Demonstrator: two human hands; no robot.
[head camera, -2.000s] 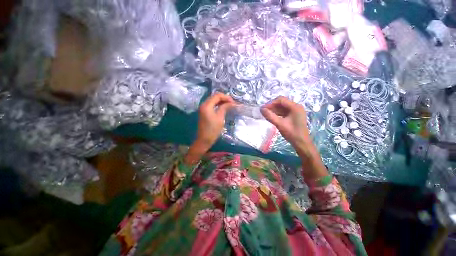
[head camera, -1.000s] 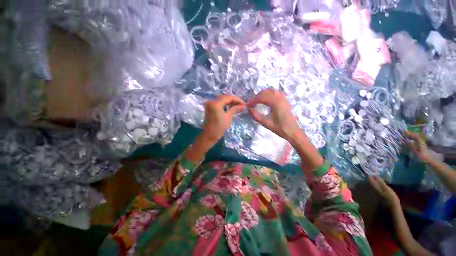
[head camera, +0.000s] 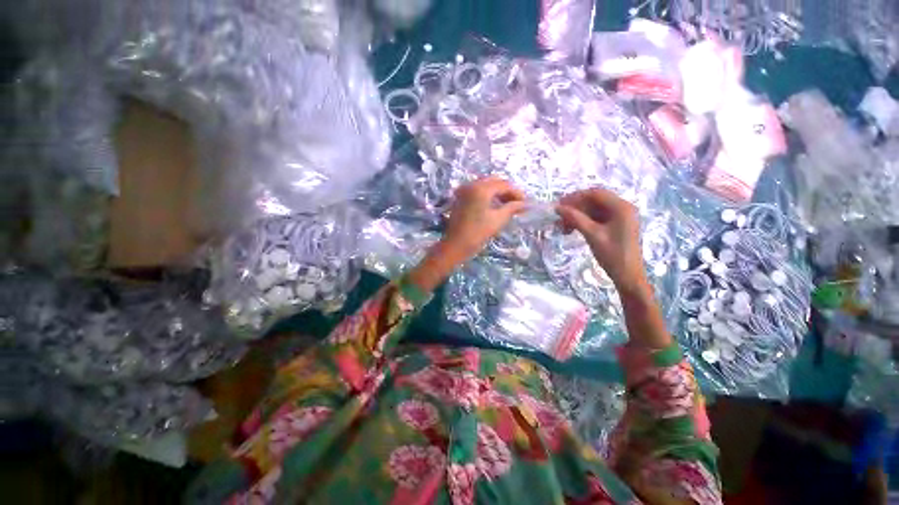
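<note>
My left hand (head camera: 485, 213) and my right hand (head camera: 605, 229) are raised over the near edge of the heap, a little apart. Between their pinched fingertips stretches a small clear zip-lock bag (head camera: 539, 209), blurred and glaring; its contents cannot be made out. Below the hands a stack of empty zip-lock bags (head camera: 537, 318) with a red edge lies on clear plastic. A heap of packed pieces (head camera: 522, 128), white coils in shiny bags, lies beyond the hands. Loose coiled white cords with round white ends (head camera: 739, 286) lie to the right.
More stacks of red-edged zip-lock bags (head camera: 729, 118) lie at the far right. A large poly bag (head camera: 266, 99) and a brown cardboard box (head camera: 151, 187) stand at left, with a filled bag of coils (head camera: 286, 271) nearer. The table (head camera: 473, 22) is dark green-blue.
My hands are farther apart than a second ago, with the small bag showing between them. The other person's hands at the right have gone from view. The whole view has shifted slightly.
</note>
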